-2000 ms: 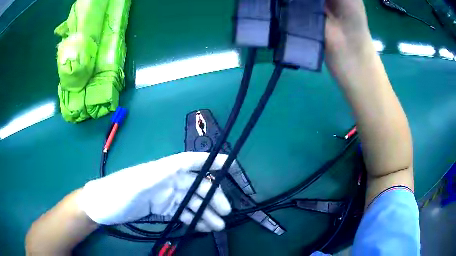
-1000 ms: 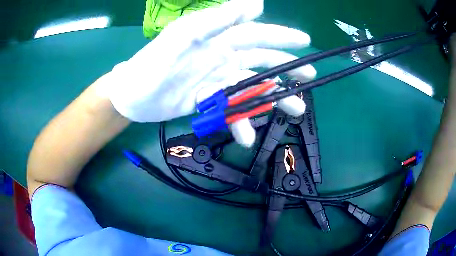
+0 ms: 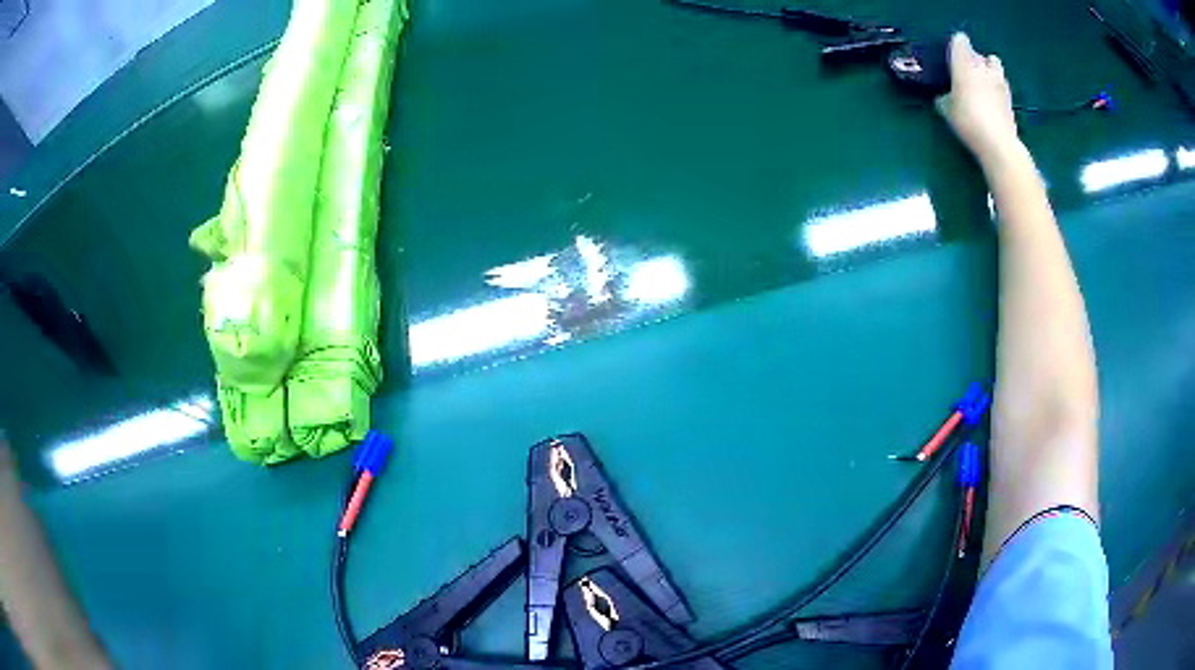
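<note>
My bare right hand [image 3: 980, 98] reaches to the far right of the green surface, its fingers around the end of a black battery clamp [image 3: 920, 66]. My left hand is out of the picture; only a bare forearm shows at the left edge. Several black clamps with copper jaws lie near the bottom centre, one with its jaws pointing away [image 3: 569, 516]; the lowest are cut off by the frame edge. A blue plug [image 3: 374, 454] with a red sleeve stands out left of them. Two more blue plugs [image 3: 971, 403] lie beside my right forearm.
A long lime-green bundle [image 3: 312, 223] lies at the left. Another dark clamp and cable [image 3: 819, 22] lie at the far edge near my right hand, with a small blue plug [image 3: 1101, 101] to its right. Strip lights reflect on the green surface [image 3: 708, 393].
The two cables with blue plugs have left my gloved left hand, which has gone out of view. My right hand has moved to a clamp at the far right. The view has shifted.
</note>
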